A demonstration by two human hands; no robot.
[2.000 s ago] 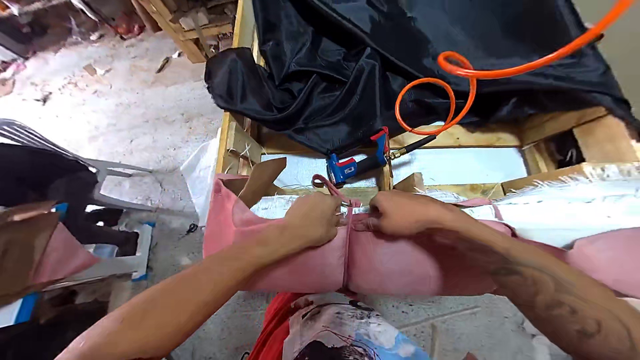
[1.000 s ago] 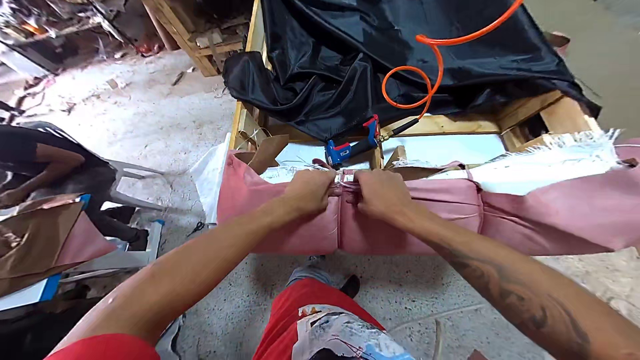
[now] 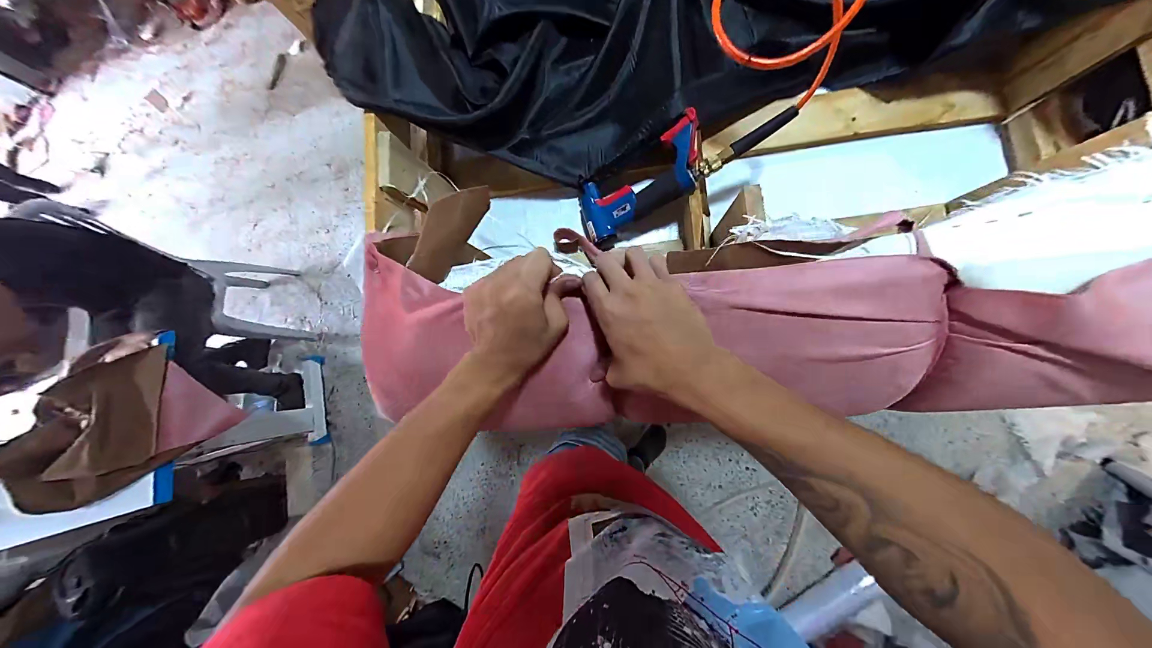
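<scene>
Pink upholstery fabric [image 3: 810,333] covers the near rail of a wooden furniture frame [image 3: 855,117]. My left hand [image 3: 515,315] grips the fabric's upper edge, left of a vertical seam, with its thumb close to my right hand. My right hand [image 3: 650,324] lies over the seam, its fingertips at the top edge and its thumb lower on the pink cloth. A narrow pink strip [image 3: 569,239] curls up just behind my hands. Beyond it, a blue and red pneumatic staple gun [image 3: 621,209] lies on the frame, touched by neither hand.
Black cloth [image 3: 504,81] drapes over the frame's far part. An orange air hose [image 3: 783,61] runs to the staple gun. At left are a person in dark clothes [image 3: 99,279], a plastic chair [image 3: 261,297] and brown and pink fabric pieces [image 3: 108,414] on a stand.
My right hand has gone from pinching the top edge to lying across the seam, its thumb lower down. My left hand stays at the top edge. The view has moved closer to the fabric.
</scene>
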